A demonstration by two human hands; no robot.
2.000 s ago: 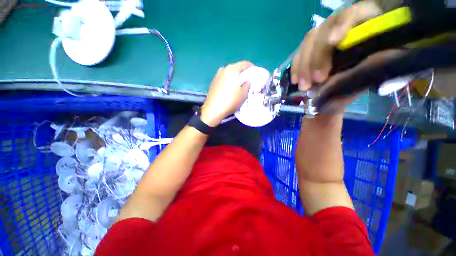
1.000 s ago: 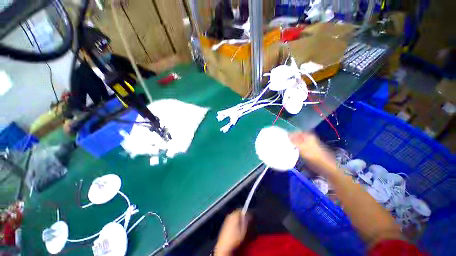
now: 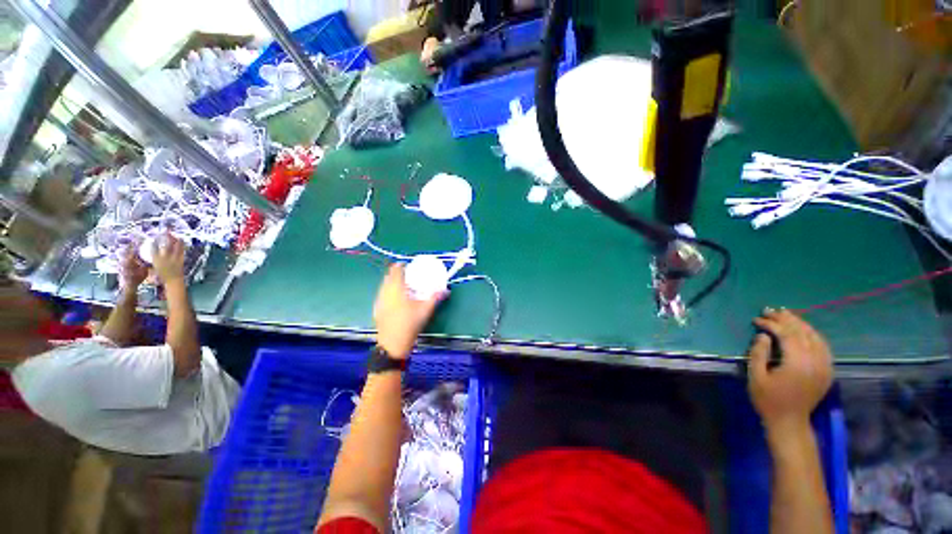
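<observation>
My left hand (image 3: 402, 318) grips the near white disc (image 3: 426, 275) on the green bench, thumb and fingers at its edge. Its cable joins others beside two more white discs, one at the back (image 3: 446, 196) and one on the left (image 3: 352, 226). My right hand (image 3: 790, 363) is at the bench's front edge on the right, fingers curled; a small dark thing shows by the fingers, and whether it is held is unclear. The black hanging driver (image 3: 684, 136) with yellow bands is between my hands, metal tip down, touched by neither.
Blue crates sit below the bench, the left one (image 3: 266, 417) with wired discs. White cables (image 3: 804, 190) and a disc (image 3: 939, 198) are at right. White fittings on a sheet (image 3: 600, 115) and a blue bin (image 3: 501, 89) are behind. Another worker (image 3: 125, 386) handles discs at left.
The view has turned left. The disc and cable that my hands held a second ago are no longer in them. My left hand has taken hold of a disc on the bench.
</observation>
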